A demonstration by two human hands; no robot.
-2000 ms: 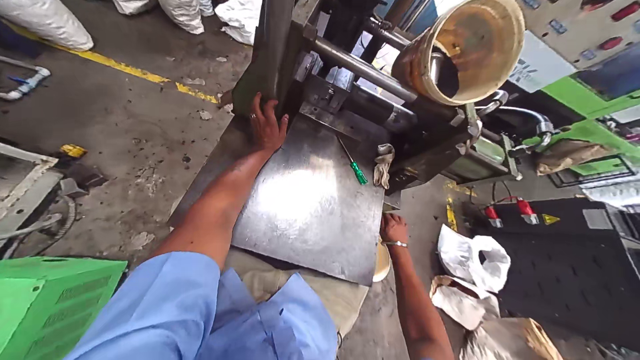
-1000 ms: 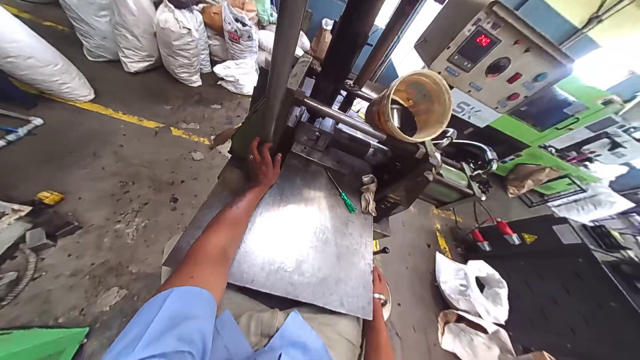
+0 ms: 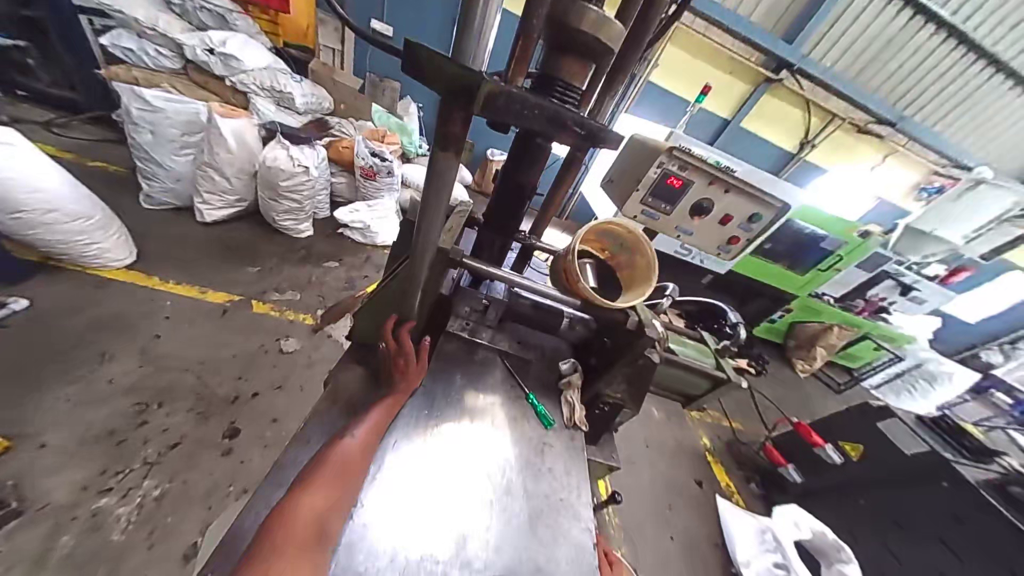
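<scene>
My left hand (image 3: 402,357) rests with its fingers apart at the left edge of a shiny metal table plate (image 3: 480,448), by the machine's upright steel column (image 3: 436,208). Only a small part of my right hand (image 3: 610,558) shows, low at the plate's right edge; its fingers are hidden. A screwdriver with a green handle (image 3: 538,410) lies on the plate, its shaft toward the machine. Right of it lies a crumpled, dirty work glove (image 3: 572,394). Behind them, a stained plastic bucket (image 3: 606,264) with a metal cylinder inside sits tilted on the machine.
A black-knobbed lever (image 3: 610,501) sticks out beside the plate's right edge. A control box (image 3: 696,200) with a red display stands behind the bucket. Full white sacks (image 3: 292,182) stand on the floor at the back left. A black cabinet (image 3: 904,488) with red plugs is at right.
The view has tilted up and shows more of the machine and sacks. My right hand, seen beside the plate's right edge earlier, is now mostly out of frame. My left hand stays by the column.
</scene>
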